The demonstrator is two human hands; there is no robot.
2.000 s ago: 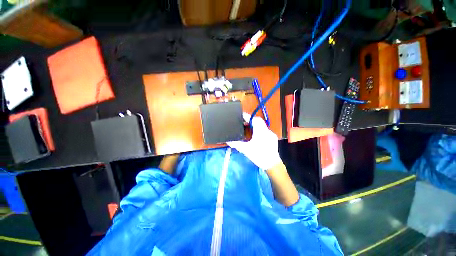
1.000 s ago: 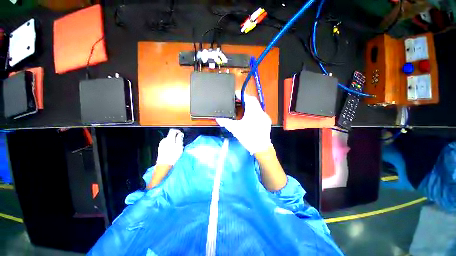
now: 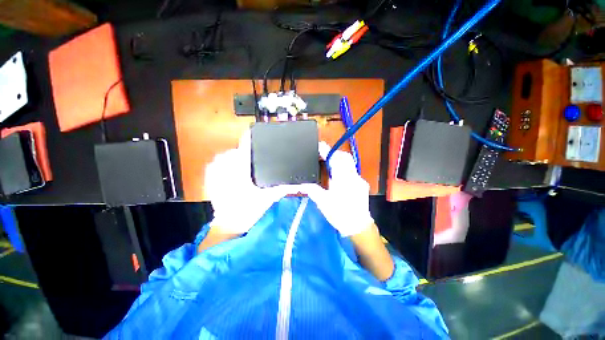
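Note:
A black square set-top box lies on the orange-brown fixture board, its far edge close to the whitish connector block on the dark bar. My left hand, in a white glove, holds the box at its left side and near edge. My right hand, also gloved white, is at the box's near right corner, with the end of the thick blue cable at its fingers. The cable tip is hidden. I cannot tell whether the box touches the connectors.
Other set-top boxes lie left, far left and right. A blue pen lies on the board. A remote control and an orange switch box are right. Red, yellow and white plugs lie beyond the board.
My left hand has come up from below the bench edge and taken hold of the box's left side. My right hand stays at the right corner with the blue cable. The camera view has shifted.

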